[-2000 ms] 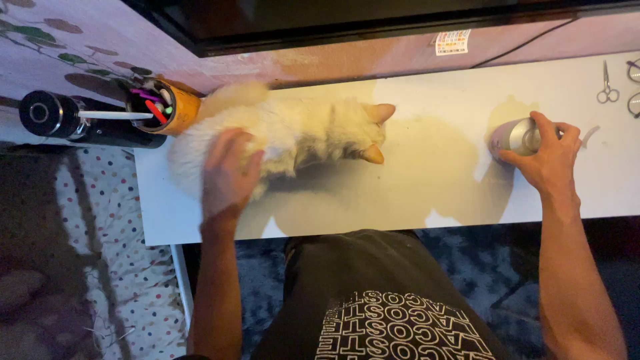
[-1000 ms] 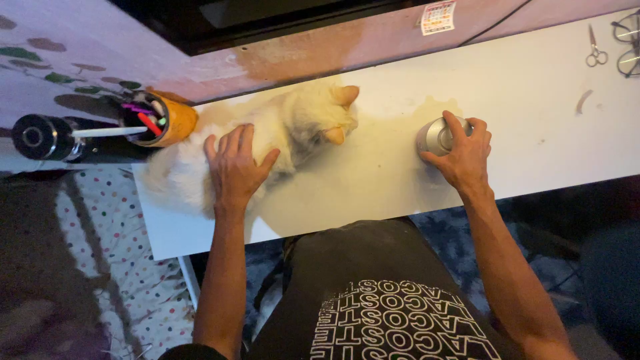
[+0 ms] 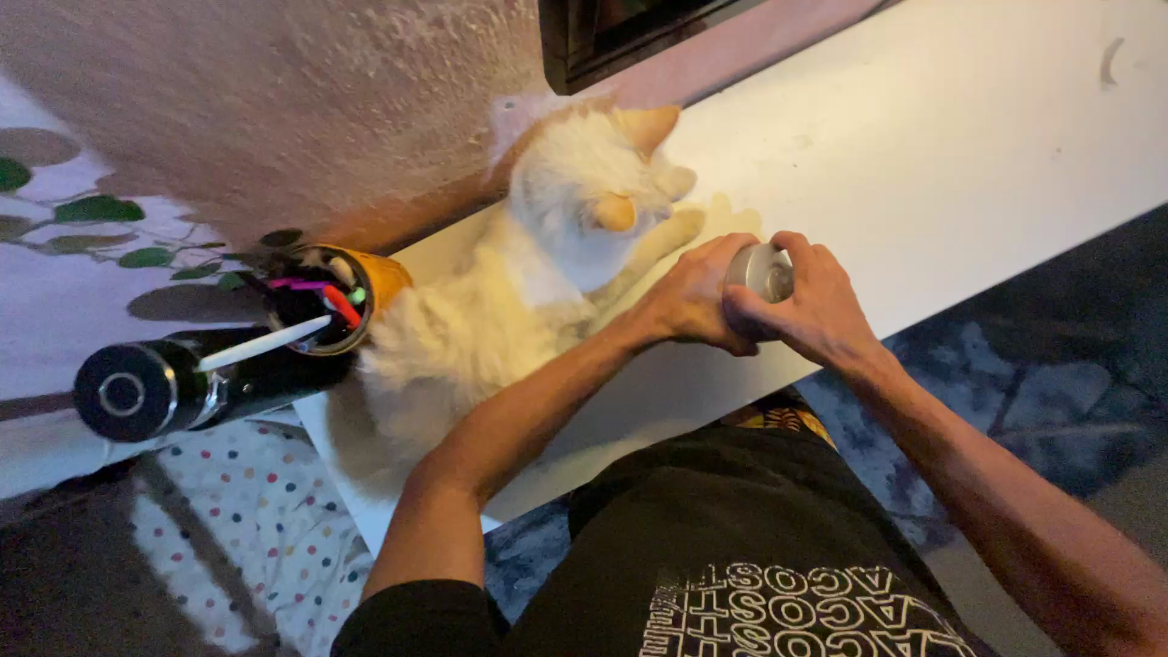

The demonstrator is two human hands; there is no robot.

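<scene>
A small round metal container (image 3: 759, 274) is between my two hands, above the white desktop (image 3: 912, 173). My left hand (image 3: 703, 297) wraps its left side. From the right, my right hand (image 3: 812, 297) grips it, with the thumb across the front and the fingers over the far rim. A white long-haired cat (image 3: 511, 292) with orange ears lies along the desk, left of and behind my hands. Its forepaws reach close to my left hand, and its head faces away from me. The container's lower part is hidden by my fingers.
An orange-sided pen pot (image 3: 388, 283) holding pens and markers stands at the left, beside a black cylindrical bottle (image 3: 173, 388). Behind the desk are the wall and a black-framed screen (image 3: 570, 55). Polka-dot fabric (image 3: 265, 511) hangs below the desk's left end.
My left hand has left the cat's back and now holds the container. My right hand has brought the container left, near the cat, whose head has turned away. The view has swung left.
</scene>
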